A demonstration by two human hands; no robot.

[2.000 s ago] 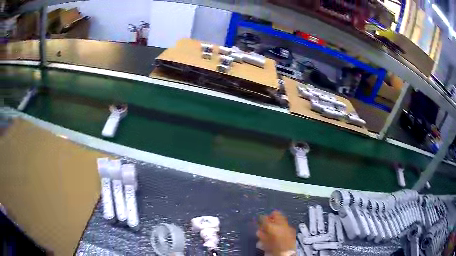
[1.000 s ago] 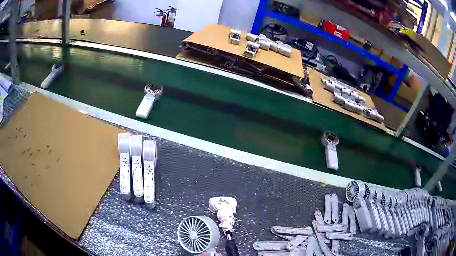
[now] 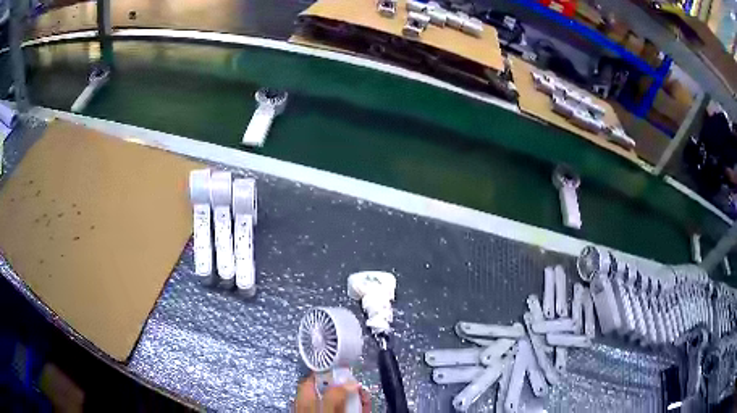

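Note:
A white handheld fan (image 3: 330, 339) stands out at the bottom centre, its round grille turned left. Fingers of my left hand (image 3: 307, 394) grip its handle at the bottom edge. More fingertips show on the handle's right side; I cannot tell whether they belong to my right hand. Narrow white handle covers (image 3: 517, 363) lie in a loose criss-cross pile to the right. A padded hammer (image 3: 377, 310) lies just right of the fan, its lumpy white head away from me and its black grip towards me.
Three fans (image 3: 224, 234) lie side by side next to the cardboard sheet (image 3: 89, 242) with dark specks. An overlapping row of fans (image 3: 646, 302) fills the far right. Bubble wrap (image 3: 210, 347) covers the bench. Beyond its pale rail, a green conveyor (image 3: 404, 145) carries spaced fans.
The reaching hand seen earlier at the handle covers has left them. The fan is now raised upright with fingers around its handle. The view has tilted down, and the cover pile is more spread.

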